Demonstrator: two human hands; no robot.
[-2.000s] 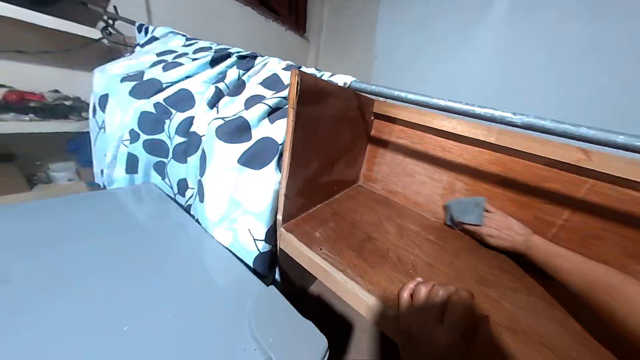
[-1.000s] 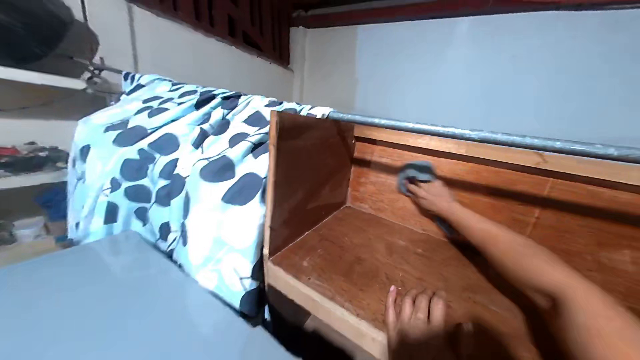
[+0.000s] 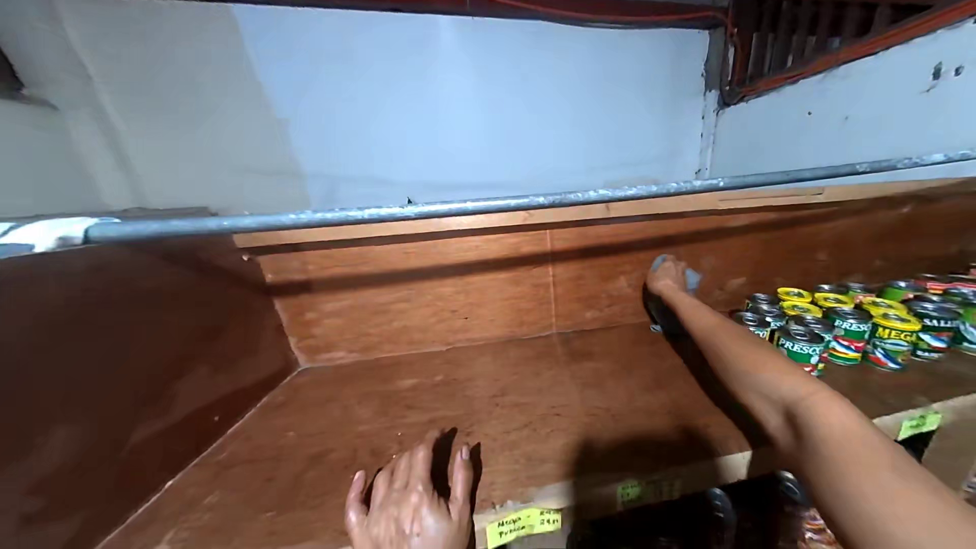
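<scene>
My right hand [image 3: 668,276] presses a grey-blue cloth [image 3: 692,280] against the plywood back panel [image 3: 457,293] of a wooden shelf, left of the tin cans. Part of the cloth is hidden behind the fingers. Palm down with fingers spread, my left hand [image 3: 415,496] rests on the shelf board [image 3: 488,404] near its front edge and holds nothing.
Several tin cans [image 3: 801,347] stand on the shelf at right. A metal pipe [image 3: 488,203] runs above the back panel. Yellow paper labels [image 3: 523,526] with writing are on the front edge. At left is a brown side panel [image 3: 137,366]. Jars are partly visible below the shelf.
The view has swung far to the right, bringing the cans into sight. My right hand, still with the cloth, has moved right along the back panel, away from the left side panel.
</scene>
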